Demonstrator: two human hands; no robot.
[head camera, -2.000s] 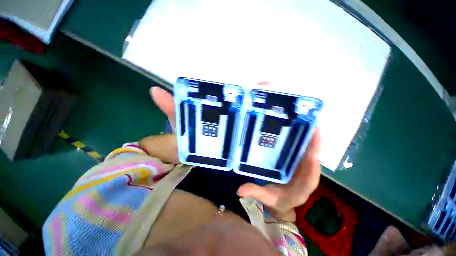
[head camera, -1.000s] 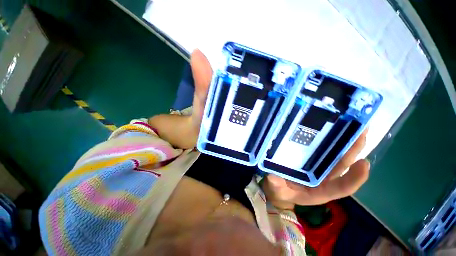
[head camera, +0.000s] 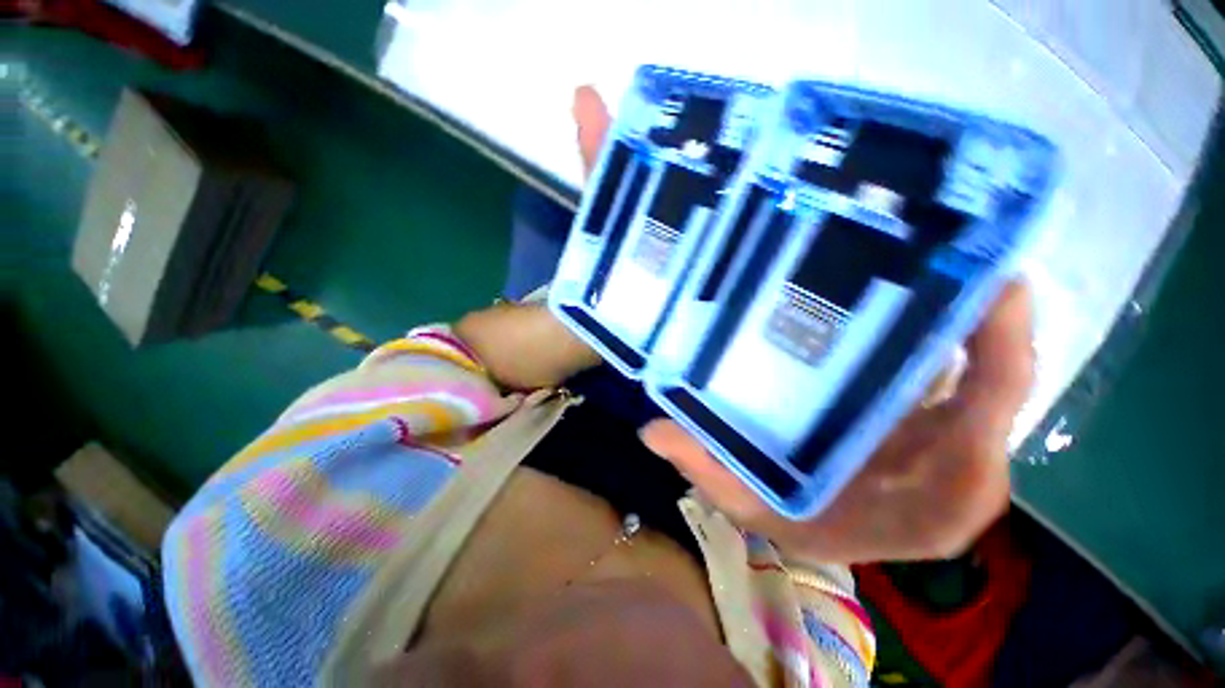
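Two pale blue phone housings are held side by side in front of my chest, inner faces up, the left one (head camera: 658, 215) smaller in view than the right one (head camera: 833, 282). Black strips and a dotted patch show inside each. My right hand (head camera: 927, 457) grips the right housing, its thumb at the lower edge and its fingers along the right side. My left hand (head camera: 588, 135) is mostly hidden behind the left housing; a fingertip shows at its upper left edge. Its grip is hidden.
A white sheet (head camera: 484, 81) lies on the green bench behind the housings, with clear plastic (head camera: 1055, 441) at its right corner. A brown carton (head camera: 155, 222) stands on the green floor at left beside yellow-black tape (head camera: 309, 309). A red stool or crate (head camera: 961, 625) is below right.
The pair has moved up and right in view since the first frame. It is now tilted, with the right housing nearer and larger. The right hand has moved with it.
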